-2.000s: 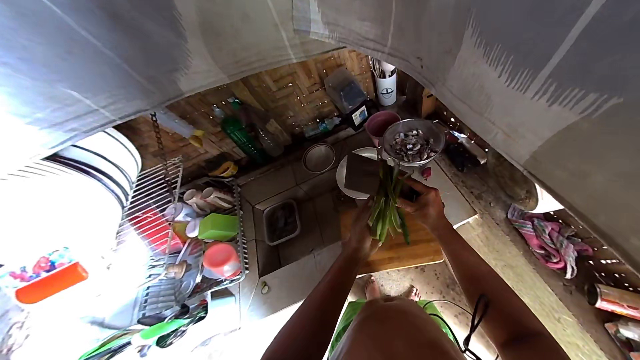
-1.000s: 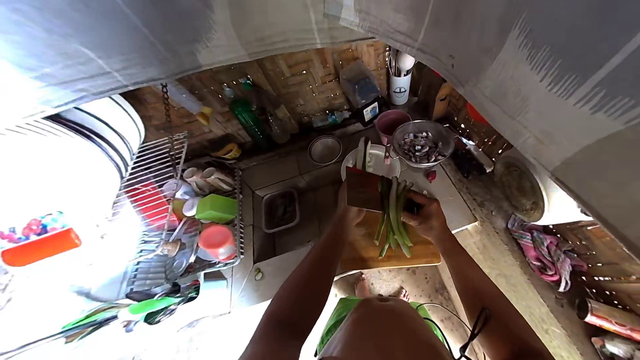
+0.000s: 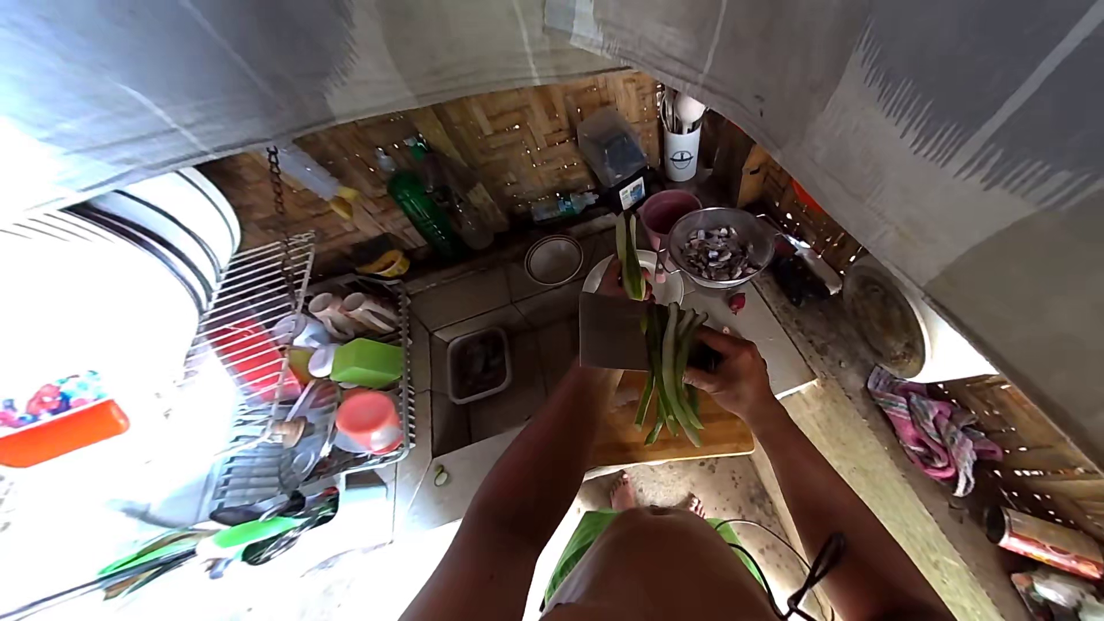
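Observation:
My right hand (image 3: 731,373) grips the handle of a cleaver, whose broad blade (image 3: 612,332) points left above a wooden cutting board (image 3: 716,435). Several long green vegetable strips (image 3: 671,366) lie across the blade and hang toward the board by my right fingers. My left hand (image 3: 614,280), partly hidden behind the blade, holds another green piece (image 3: 631,259) upright over a white plate (image 3: 595,276). A mesh strainer (image 3: 755,226) with chopped greyish pieces (image 3: 718,252) stands behind on the right, beside a pink container (image 3: 668,207).
A recessed sink with a small tub (image 3: 479,366) is left of the board. Further left stands a dish rack (image 3: 407,345) with cups and containers. Bottles (image 3: 423,211) line the woven wall. A small red item (image 3: 737,303) lies near the strainer; a white bowl (image 3: 554,260) sits behind.
My left hand has moved forward from beside the blade to over the plate and now holds a green piece there. The blade and strips remain near my right hand.

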